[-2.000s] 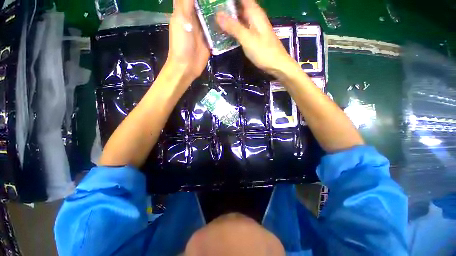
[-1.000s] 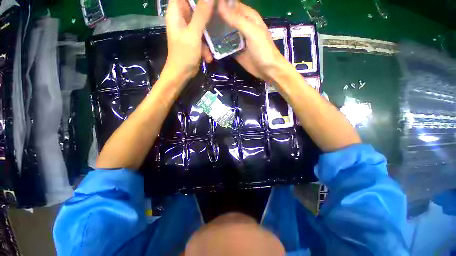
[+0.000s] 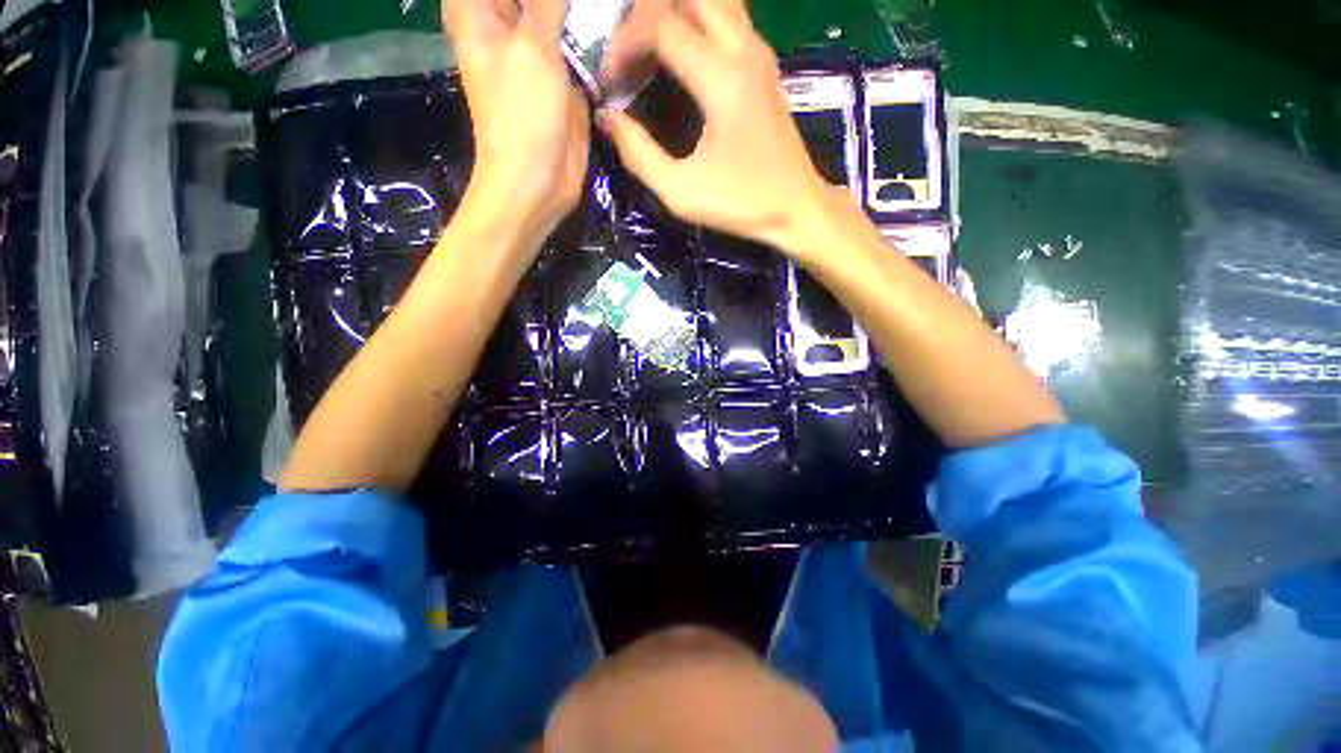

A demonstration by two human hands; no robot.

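A part-built phone (image 3: 591, 41), whitish and partly hidden by fingers, is held at the top edge of the view. My left hand (image 3: 518, 111) grips it from the left. My right hand (image 3: 721, 125) is at its right side, thumb and fingers curled near its lower end; the fingers are blurred. A green circuit board (image 3: 641, 315) lies loose and slanted on the black tray (image 3: 588, 515). Front housings with white rims (image 3: 900, 140) sit in pockets at the tray's right; my right forearm covers part of one.
Whitish foam sheets (image 3: 147, 338) hang between trays at the left. Small bright parts (image 3: 1056, 330) lie right of the tray. Shiny clear trays (image 3: 1265, 338) are at the far right. A unit (image 3: 255, 30) lies at the upper left on the green surface.
The part-built phone has moved up and left and changed its tilt. Both hands moved slightly left; my right hand's thumb and fingers are spread wider. The loose board stays.
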